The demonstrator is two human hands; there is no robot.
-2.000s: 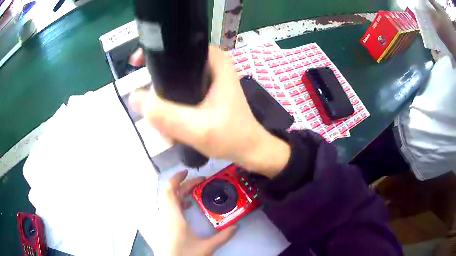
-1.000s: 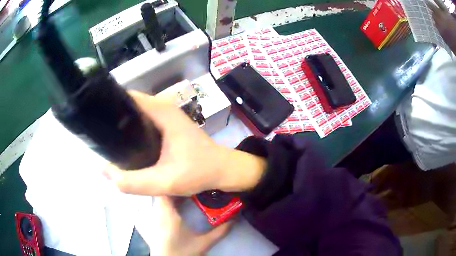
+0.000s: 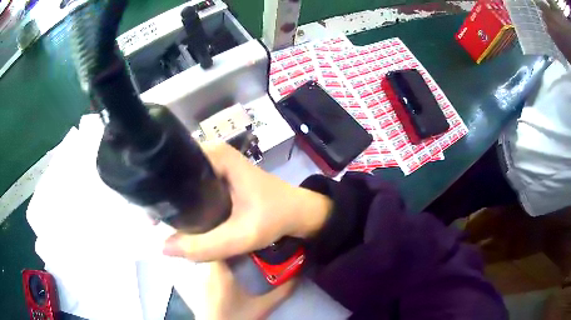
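My right hand [image 3: 250, 209] is closed around a thick black electric screwdriver [image 3: 164, 169], tilted, its cord end toward the upper left. Its bit is hidden behind the hand. Below it, a red radio [image 3: 280, 267] with a black speaker lies on a white sheet, partly covered by my right hand. My left hand [image 3: 228, 294] is at the radio's left and lower side, its fingers against the edge; its upper part is hidden. The white-grey screw feeder [image 3: 206, 87] stands behind, with its silver pick-up head [image 3: 252, 149] right of the screwdriver.
Two black-backed radios, one nearer [image 3: 325, 127] and one farther [image 3: 416, 103], lie on sticker sheets [image 3: 375, 69]. Red gift boxes [image 3: 482, 31] and a person's light sleeve [image 3: 543, 144] are at right. White sheets [image 3: 81, 206] and another red radio [image 3: 40, 294] are at left.
The screwdriver and my right hand have moved from over the feeder down to the left, then slightly right, now covering more of the radio. The feeder has come into view. My left hand stays by the radio.
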